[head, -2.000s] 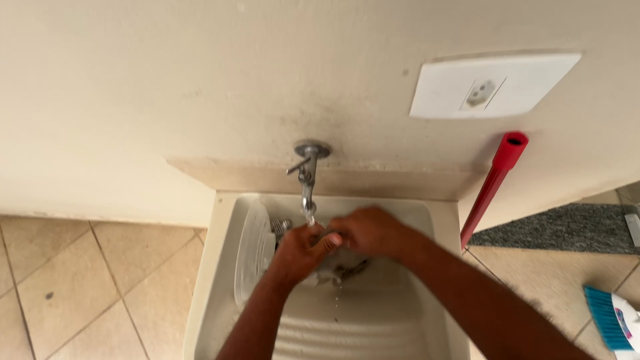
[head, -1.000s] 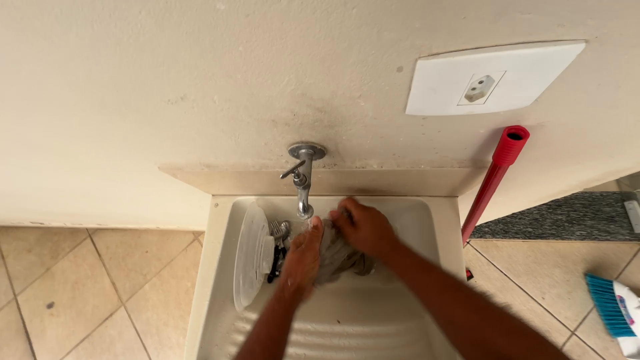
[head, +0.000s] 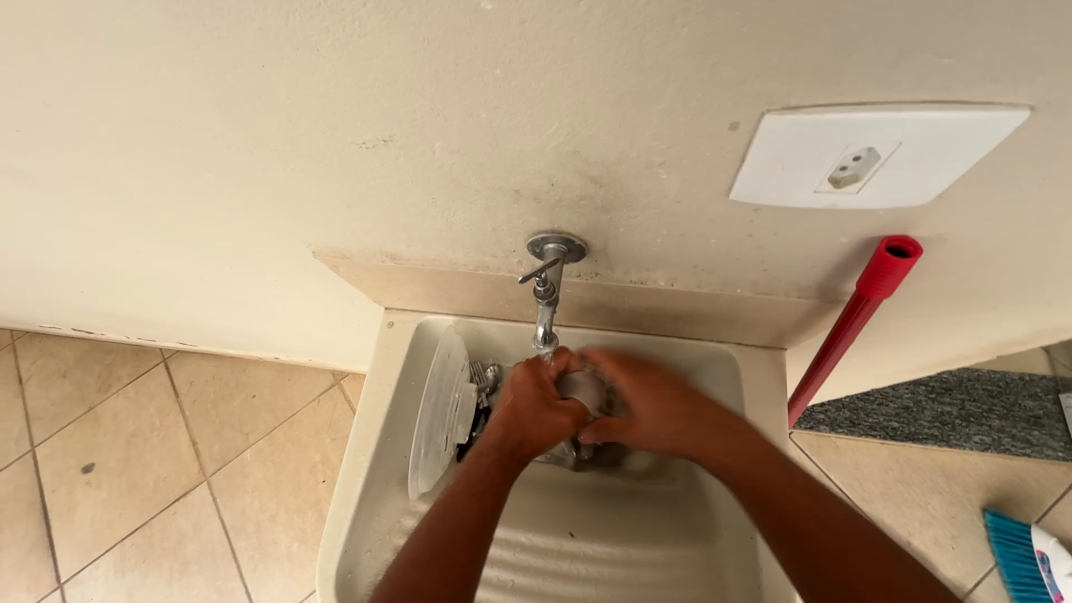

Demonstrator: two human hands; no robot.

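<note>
Beneath the metal faucet [head: 546,314], both my hands are on a wet greyish cloth [head: 584,389] over the beige laundry sink [head: 766,360]. My left hand [head: 540,402] grips the cloth right below the spout, where a little water shows. My right hand [head: 649,402], blurred, curves round the cloth's other side, thumb and fingers against it. Part of the cloth hangs down below the hands. A clear plastic lid or dish [head: 440,414] leans on the sink's left wall, with forks and spoons [head: 487,378] beside it, partly hidden by my left hand.
The sink's ribbed washboard slope [head: 620,557] lies nearest me. A red pole [head: 854,327] leans on the wall at the right, under a white outlet plate [head: 879,155]. A broom head with teal bristles [head: 1017,553] and a grey speckled slab [head: 938,410] are at the lower right.
A second ago the cloth hung more spread out beside my left hand; now it is bunched between both hands. My right hand has come down around its side.
</note>
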